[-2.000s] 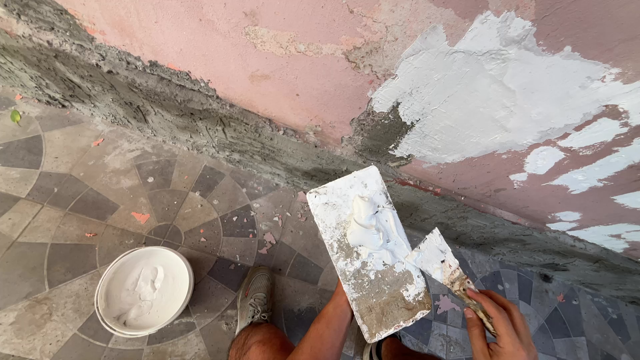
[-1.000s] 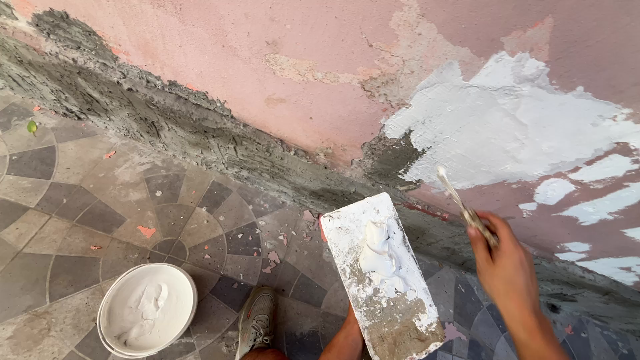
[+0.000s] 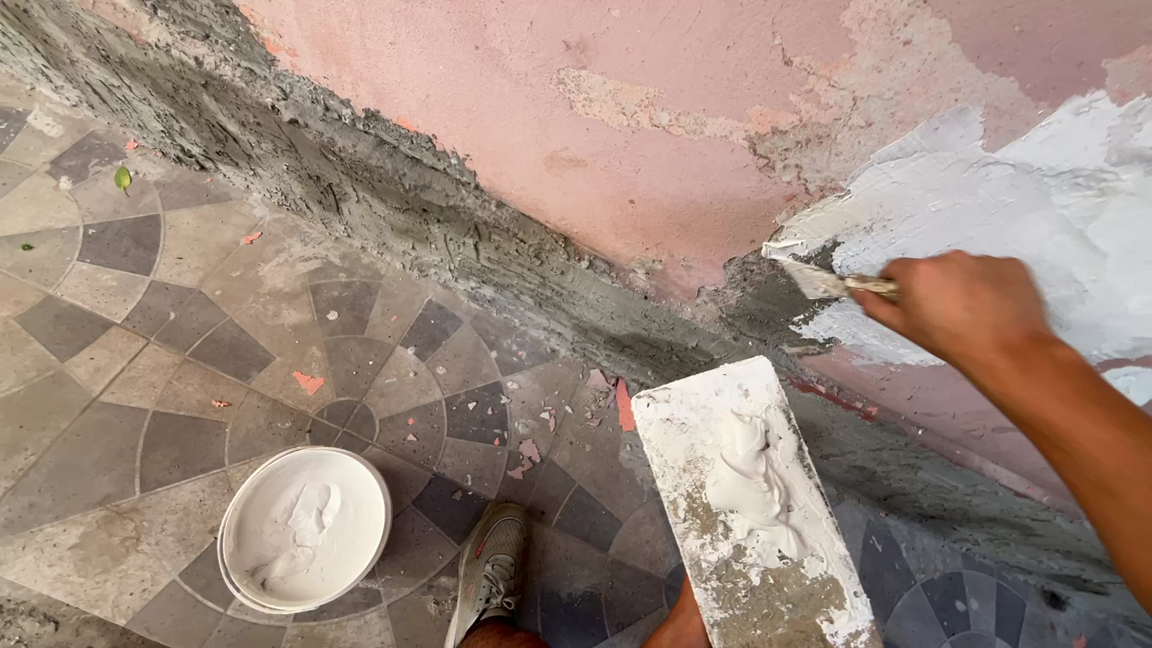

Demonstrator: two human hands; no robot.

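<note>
My right hand (image 3: 963,301) grips the handle of a putty knife (image 3: 814,277), its blade against the wall at the left edge of a white filler patch (image 3: 972,216), over bare grey mortar. A rectangular plastering board (image 3: 783,585), smeared with white, is held from below by my left hand (image 3: 682,625), whose fingers are mostly hidden under it. A thick heap of white filler (image 3: 756,477) lies on the board. At the lower left, a round white bucket (image 3: 225,558) of filler stands on the floor.
A pink wall (image 3: 612,162) with flaking paint rises beyond a rough grey mortar strip (image 3: 405,216) along its foot. Paint chips (image 3: 308,382) and a green leaf (image 3: 122,178) lie on the tiled floor. A shoe (image 3: 493,562) is between the bucket and the board.
My right hand has moved from beside the board up to the wall, and the putty knife now touches the left side of the white patch. My left hand still holds the board.
</note>
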